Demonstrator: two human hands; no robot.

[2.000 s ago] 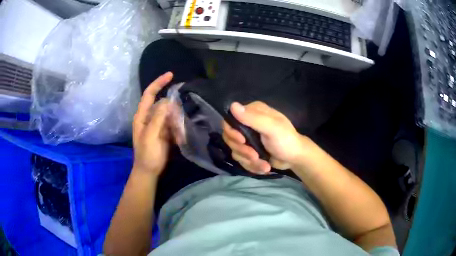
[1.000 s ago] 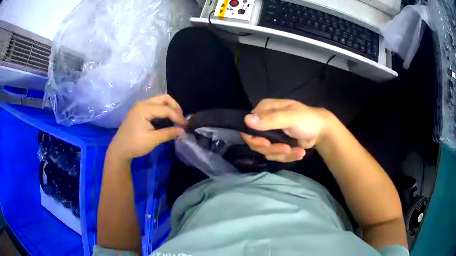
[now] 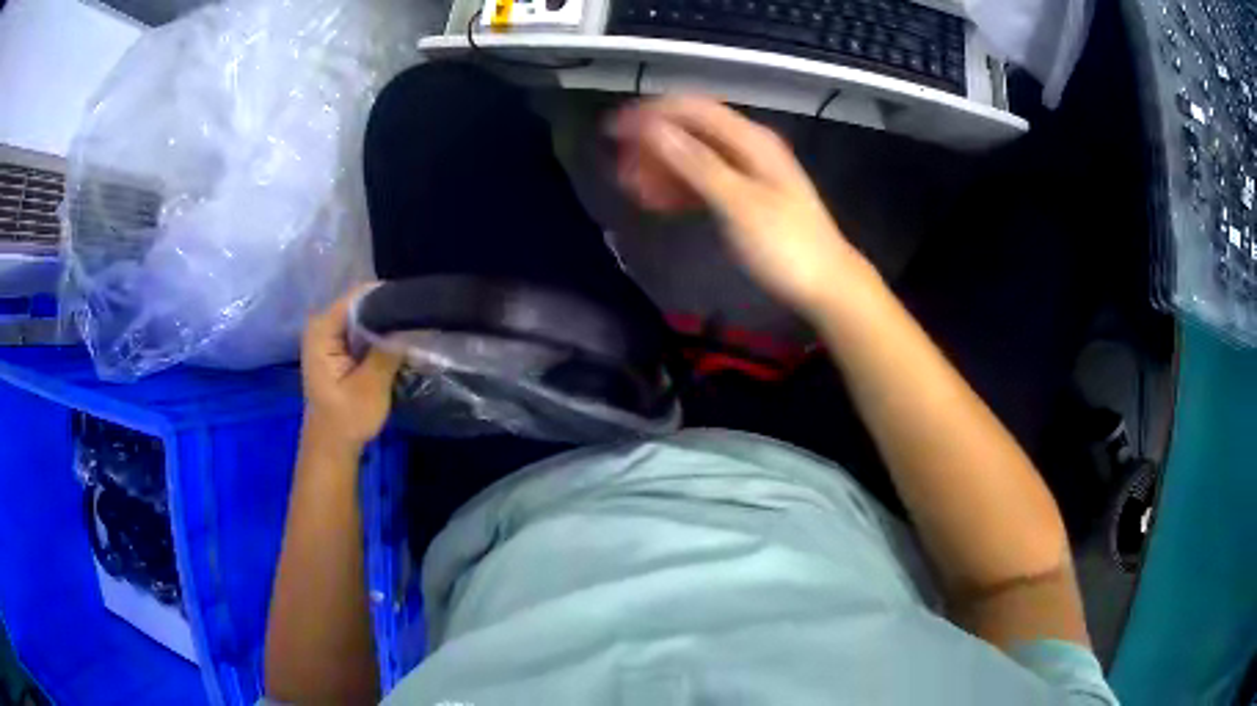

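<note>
Black headphones lie across my lap, with a thin clear plastic bag over or along them. The headband arc faces away from me. My left hand grips their left end, fingers partly hidden behind the band and bag. My right hand is raised above and to the right of the headphones, blurred, touching neither them nor the bag. Its fingers are bent, and I cannot make out anything in them.
A heap of clear bags stands at the upper left, above a blue bin holding bagged headphones. A keyboard sits on a white shelf ahead. A green bench with a glittering tray is at right. Something red shows beyond my lap.
My right hand has let go of the headband and moved up and away. My left hand now holds the left end, and the bag now spans the headphones. The red thing has come into view.
</note>
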